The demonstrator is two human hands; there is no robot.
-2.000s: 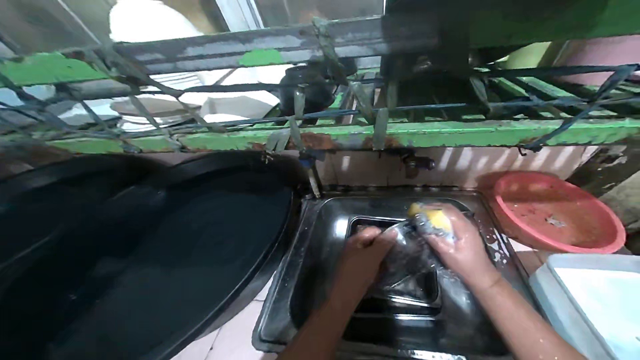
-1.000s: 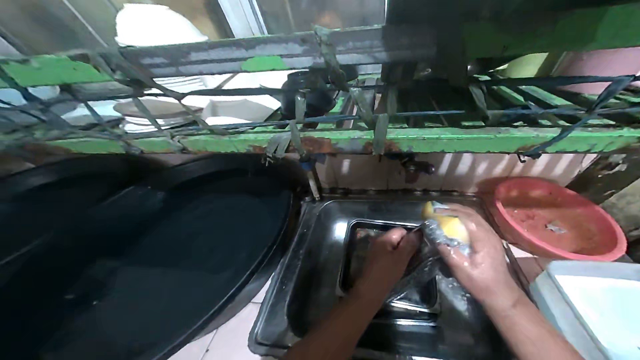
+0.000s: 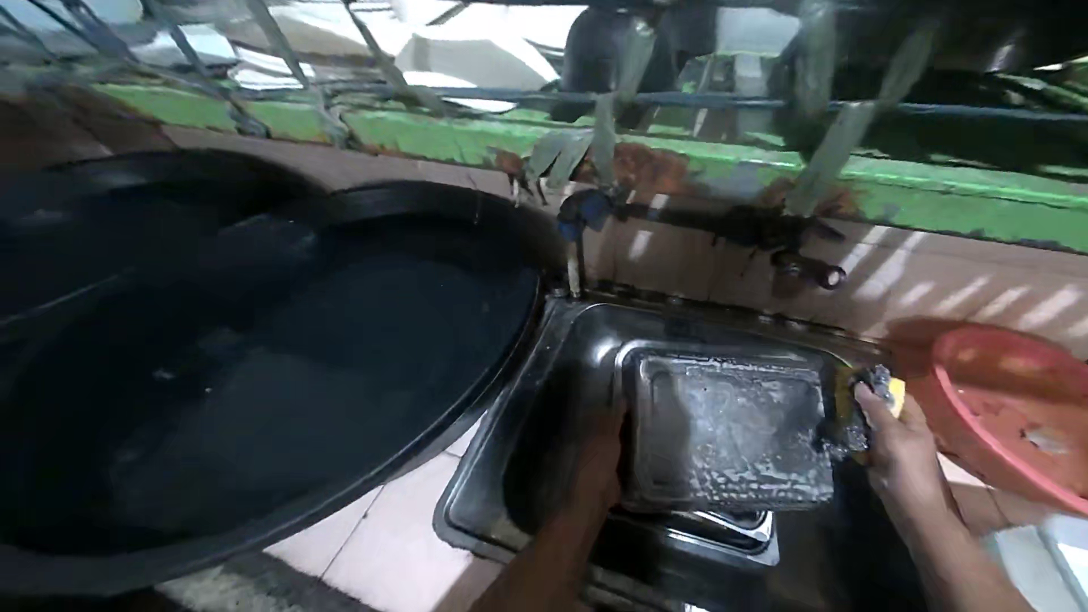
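A rectangular metal pan (image 3: 735,429) with soapy suds on its surface is held over the stainless steel sink (image 3: 544,374). My left hand (image 3: 599,463) grips its left edge, with the fingertips hidden. At the pan's right edge, my right hand (image 3: 901,442) holds a yellow sponge (image 3: 896,396) together with a wad of grey scouring material (image 3: 854,433). Beneath the held pan, another metal pan (image 3: 739,531) lies in the sink, mostly covered.
Large black basins (image 3: 340,340) of dark water stand left of the sink. A tap (image 3: 807,268) juts from the tiled wall behind. To the right are a red plastic basin (image 3: 977,408) and a pale container (image 3: 1033,552). A green dish rack (image 3: 476,140) runs above.
A metal pan is now raised and shown broadly between my hands. My right hand, with the sponge, has moved away from my left to the pan's right edge. The view has shifted closer.
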